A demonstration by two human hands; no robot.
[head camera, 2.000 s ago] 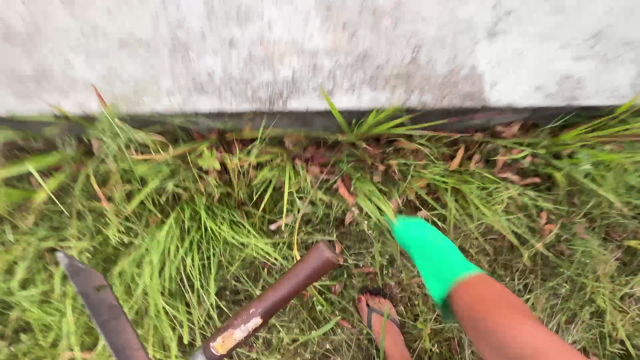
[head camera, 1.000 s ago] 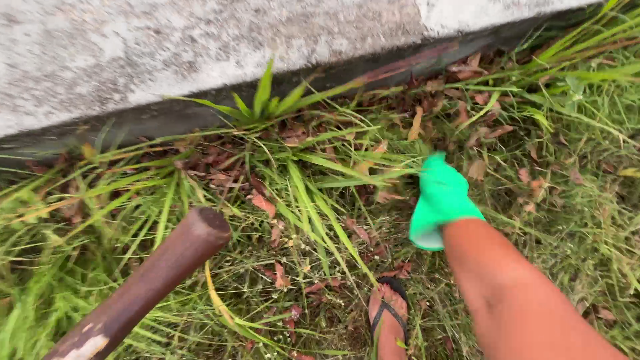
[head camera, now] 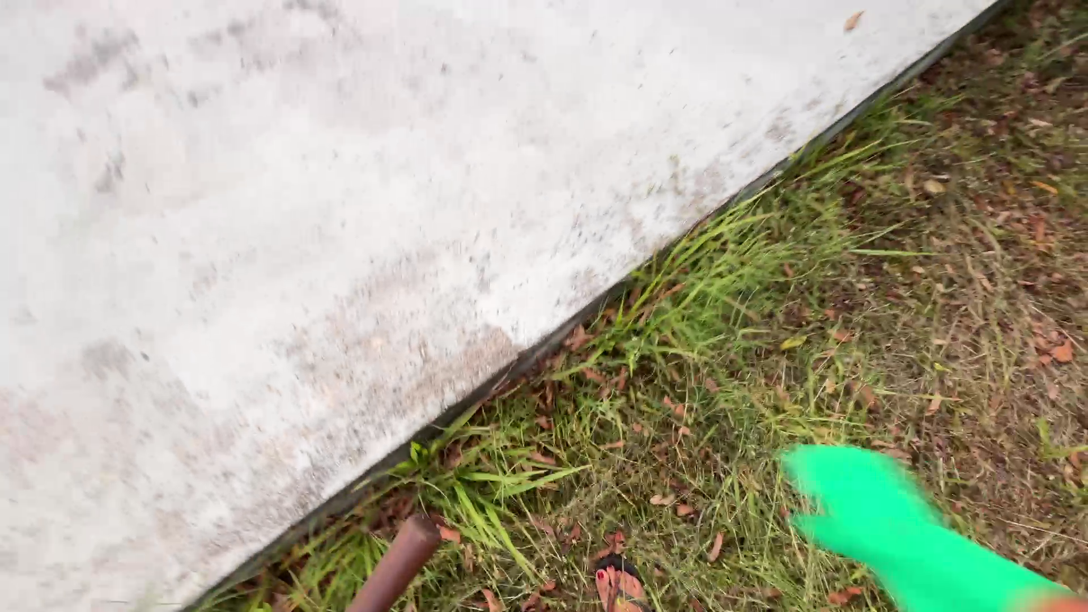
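My right hand (head camera: 867,510), in a green glove, is at the lower right above cut grass, blurred. Its fingers point left and nothing shows in it, but the blur hides how far they are apart. A brown tool handle (head camera: 398,565) rises from the bottom edge, left of centre, with its round end up. The rest of that tool lies below the view. My left hand is not in view. Green grass tufts (head camera: 705,289) grow along the wall's foot, between the wall and my right hand.
A white, stained wall (head camera: 297,238) fills the upper left, its dark base edge (head camera: 612,293) running diagonally up to the right. My foot (head camera: 620,586) in a black flip-flop stands at the bottom. Brown dry leaves (head camera: 1062,351) lie scattered over the grass.
The view has turned strongly, so the wall now runs diagonally. The blade seen at the lower left two seconds ago is out of view. Grass strands no longer show at my right hand.
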